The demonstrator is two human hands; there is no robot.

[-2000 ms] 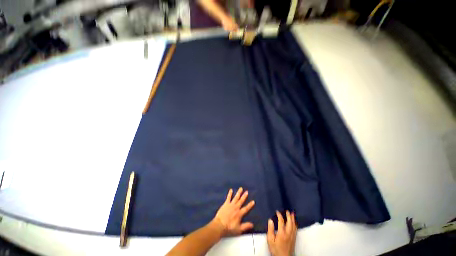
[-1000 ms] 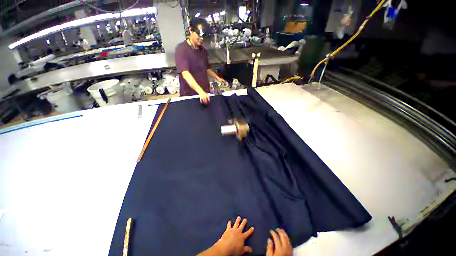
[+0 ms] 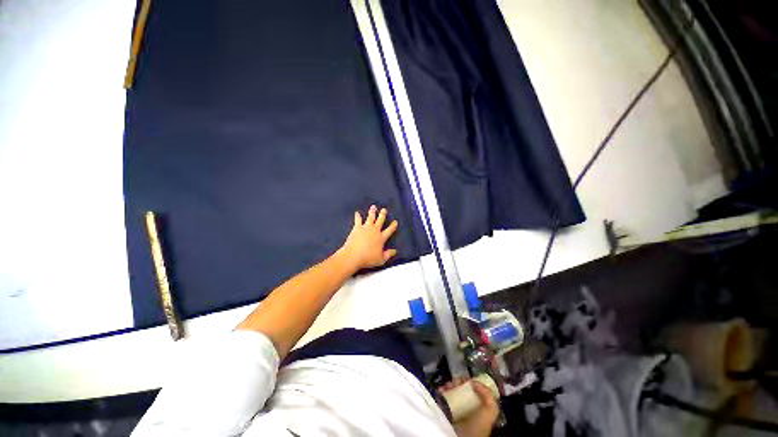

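Dark navy cloth lies on the white table. A pale metal guide rail with a dark centre slot runs across the table, with cloth on both sides of it. The end cutter, with a white body and blue label, is at the rail's near end, off the table edge. My left hand lies flat on the cloth near its front edge, fingers spread. My right hand is closed around the cutter's pale handle; its fingers are partly hidden.
A tan strip lies on the cloth at the near left, another strip at the far left. Blue blocks flank the rail. A thin black cord crosses the right side. Bins and scraps are on the dark floor.
The cutter, earlier midway across the cloth, is now at the near edge with my right hand on it. The rail now shows bare. The view has tilted down; the other person is out of sight.
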